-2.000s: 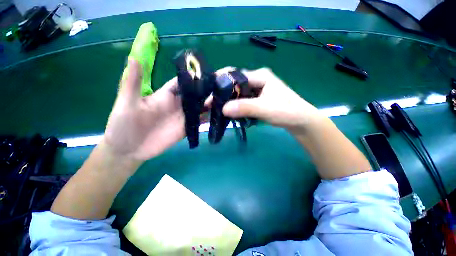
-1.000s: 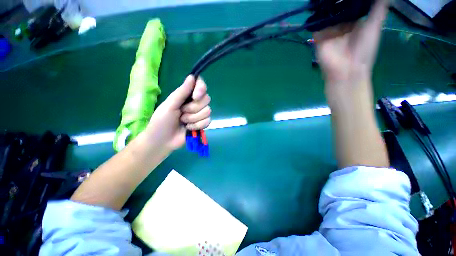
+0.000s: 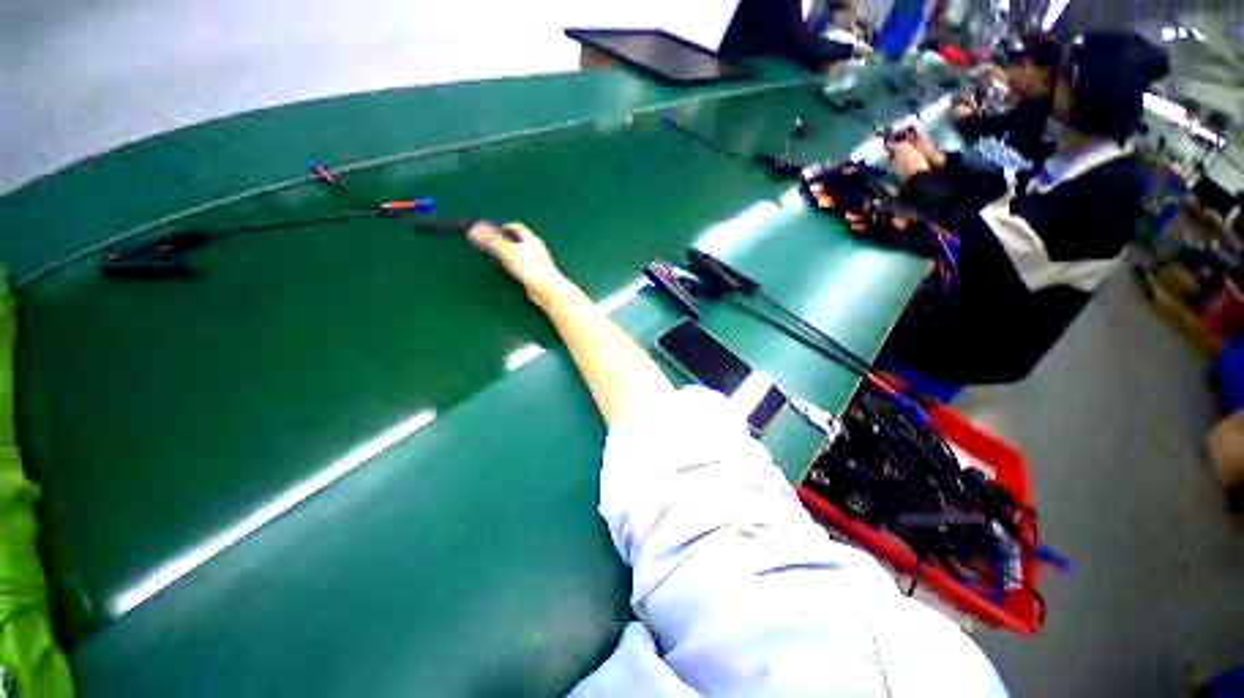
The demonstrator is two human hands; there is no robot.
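Note:
My right hand (image 3: 516, 255) reaches out over the green bench, small and blurred. Its fingertips are at the right end of a dark clamp (image 3: 448, 225) lying on the bench; I cannot tell whether they grip it. Another black clamp (image 3: 157, 255) lies to the left, its thin cable running right towards a blue plug with a red sleeve (image 3: 407, 206). A second small red and blue plug end (image 3: 322, 173) lies further back. My left hand is out of the picture.
Paired black-ended leads (image 3: 696, 282) and a phone (image 3: 703, 357) lie near the bench edge. A red bin (image 3: 1016, 471) of black cables stands beyond it. Green folded fabric (image 3: 21, 573) is at far left. A dark tray (image 3: 662, 56) is at the back. People sit along the right.
The view has swung right. My left hand, which held several cables, has left the picture. My right hand no longer supports the black bundle and is now at the clamp lying on the bench.

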